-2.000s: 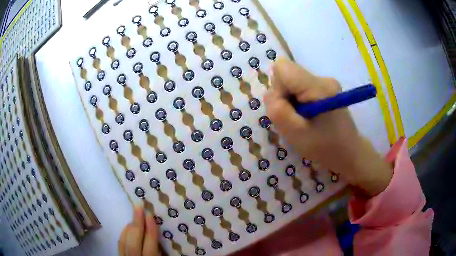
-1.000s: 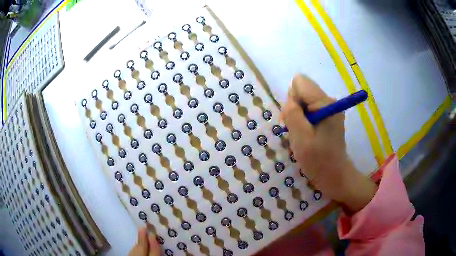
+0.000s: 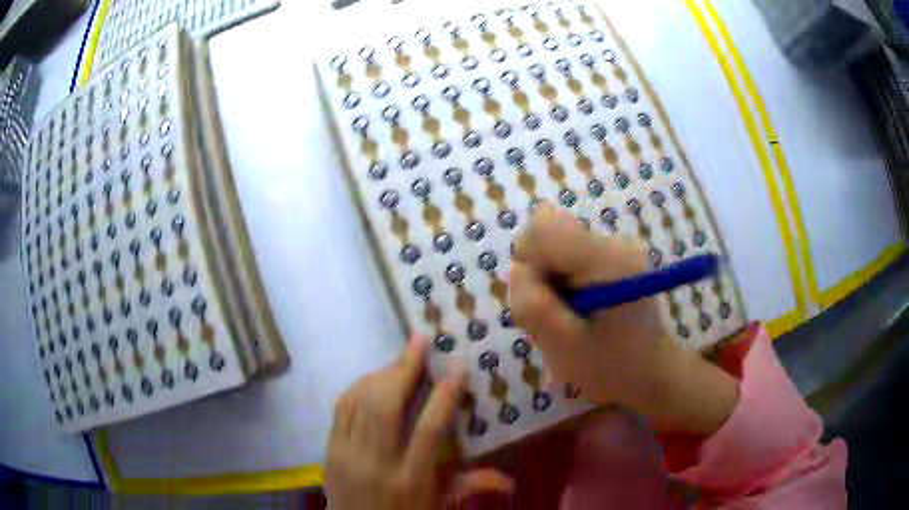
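Observation:
A white panel [image 3: 391,299] with tan edges lies tilted in front of me, covered with rows of paired dark rings [image 3: 484,167] joined by tan bulged shapes. My right hand [image 3: 598,309] is over the lower middle of the panel, closed on a dark blue pen [image 3: 648,286] whose rear end points right. The pen's tip is hidden by the hand. My left hand [image 3: 394,428] lies at the panel's lower left edge, fingers apart, fingertips touching the edge; it holds no tool.
A stack of similar panels [image 3: 120,259] stands at the left. Another panel [image 3: 179,20] lies at the far left. Grey stacked things [image 3: 822,35] are at the far right. Yellow tape lines [image 3: 762,149] run right of the panel, and more tape is at the lower left.
The view has shifted, so the panel and left stack appear further right. My right hand with the pen has moved left, inward over the panel. More of my left hand shows.

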